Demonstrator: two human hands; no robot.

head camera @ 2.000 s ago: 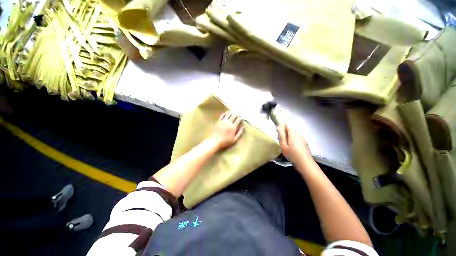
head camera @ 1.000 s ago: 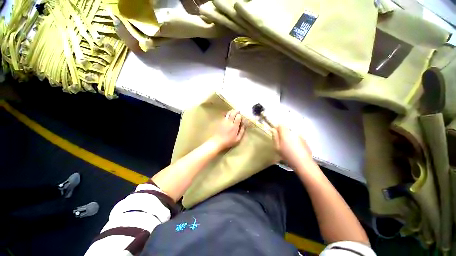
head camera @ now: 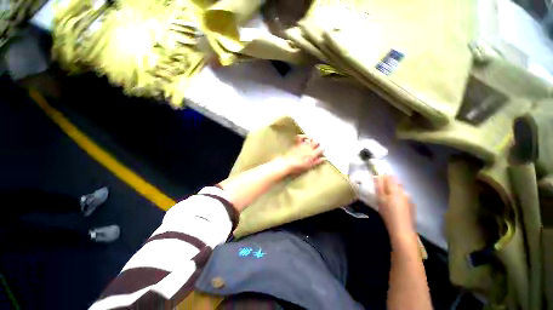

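A khaki bag body point(head camera: 279, 194) lies with its upper edge on the white table's edge and its lower part hanging in front of the apron. My left hand point(head camera: 305, 154) presses flat on the bag near that upper edge, fingers spread a little. My right hand point(head camera: 393, 197) grips the hammer point(head camera: 366, 155) by its handle, to the right of the bag. The dark hammer head is over the white table, apart from the bag, and is blurred. The handle is mostly hidden by my hand.
The white table point(head camera: 227, 106) runs across the view. A heap of yellow straps point(head camera: 136, 45) lies at upper left. Stacked khaki panels point(head camera: 418, 42) with a black label lie at upper right. Rolled bag bodies point(head camera: 527, 200) stand at far right. Another person's shoes point(head camera: 104, 233) show at lower left.
The hammer was at the bag's edge a second ago; it has moved right, away from it, with my right hand. My left hand remains on the bag. The whole view has shifted and tilted.
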